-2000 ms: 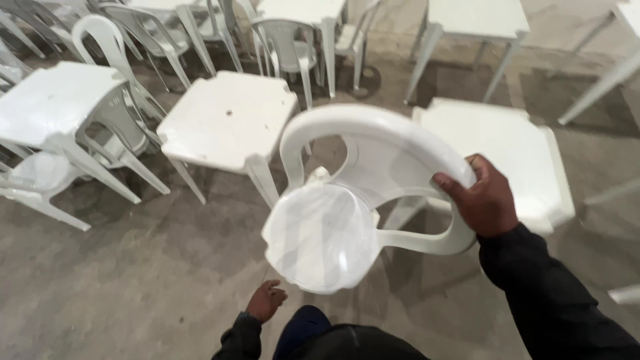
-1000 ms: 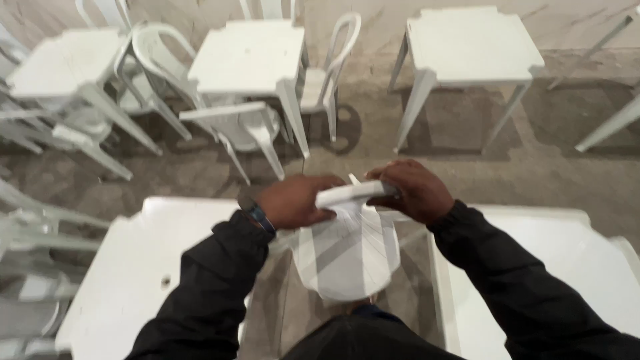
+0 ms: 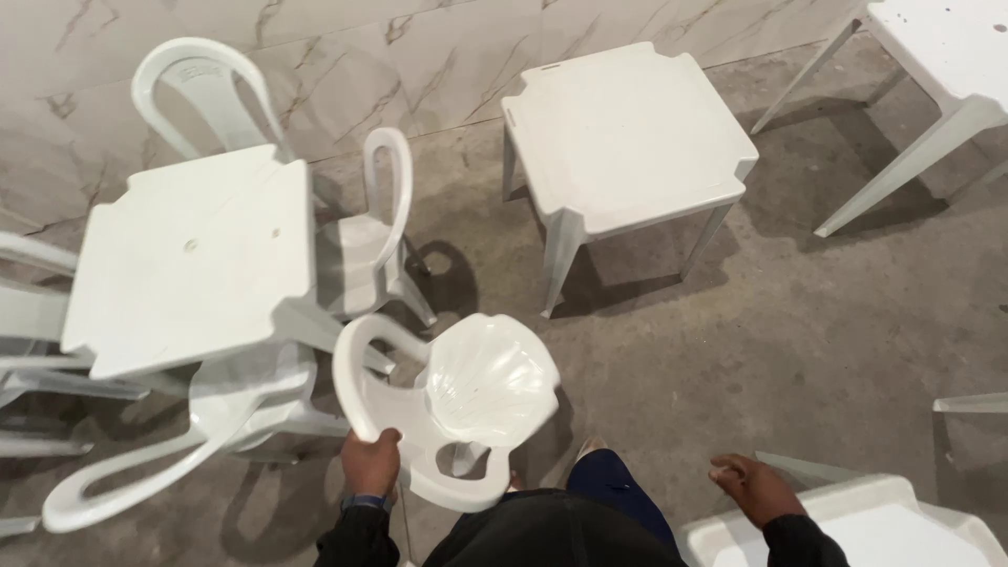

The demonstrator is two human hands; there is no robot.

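Observation:
My left hand (image 3: 372,465) is closed on the top of the backrest of a white plastic chair (image 3: 492,378), just in front of my body. The chair's shell-patterned seat points away from me and to the right. My right hand (image 3: 752,484) holds nothing, its fingers loosely curled and apart, above the far edge of a white plastic table (image 3: 874,528) at the lower right. Whether the chair's legs touch the floor cannot be seen.
A white plastic table (image 3: 197,260) at the left has several white chairs around it, one (image 3: 366,252) on its right side. Another white table (image 3: 630,142) stands near the marbled wall (image 3: 441,63); a further one (image 3: 945,55) is at the upper right. Grey concrete floor (image 3: 827,339) lies between.
A second ago both hands were on the chair's backrest; now only my left hand holds it, and my right hand has let go and moved right. The chair has turned. The view has shifted.

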